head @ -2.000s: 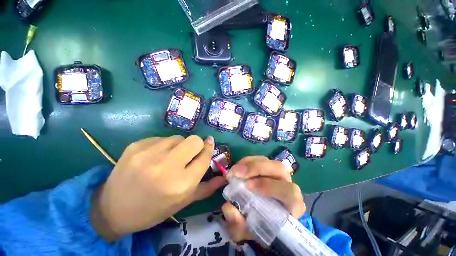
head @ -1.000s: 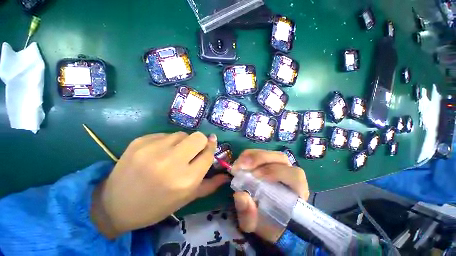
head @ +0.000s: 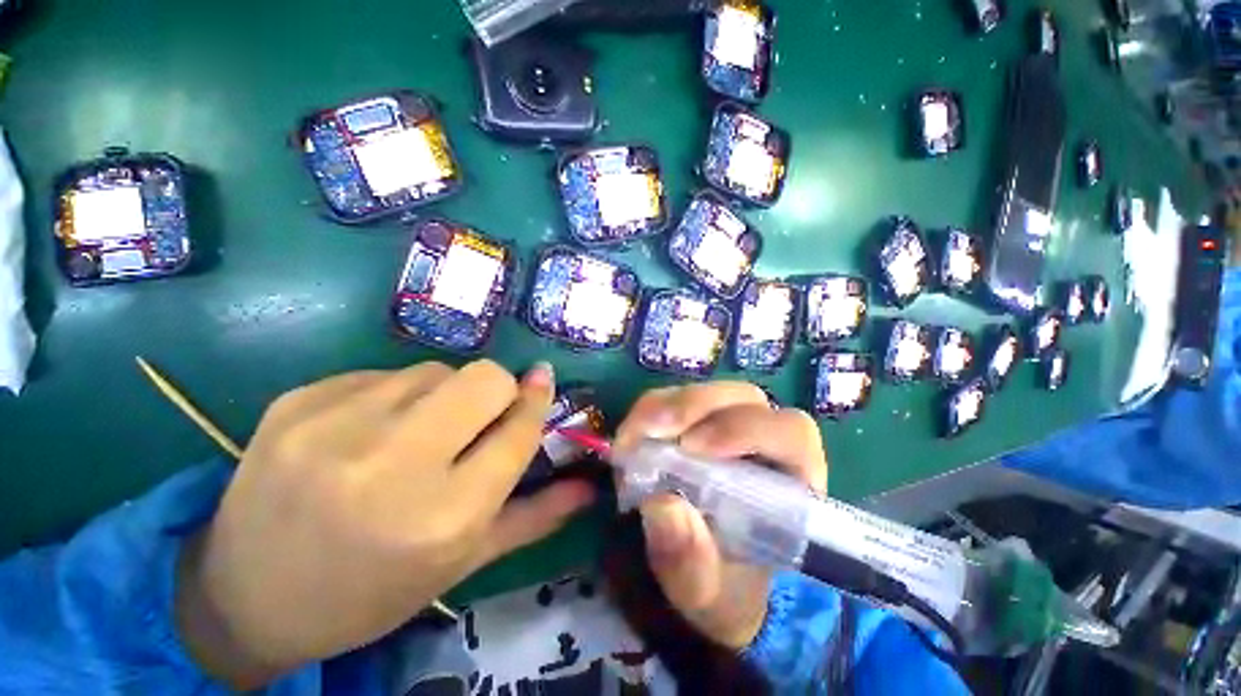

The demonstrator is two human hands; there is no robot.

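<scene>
My left hand, bare, holds a watch unit between thumb and fingers; the hand covers most of the unit. My right hand grips a translucent glue dispensing pen with a green rear end. Its pink-red needle points left, over the held unit's open face. Whether the tip touches the unit is hidden by the small scale. A thin wooden stick passes under my left hand, and its other end shows below the hand.
Several open watch units lie beyond my hands on the green bench. A dark camera-like module lies near a clear bag. A black glossy rectangle is at right. A white wipe is cut off at left.
The bench items have shifted left and up in the view. The dispensing pen now lies flatter, with its green rear end in view. Both hands keep their holds.
</scene>
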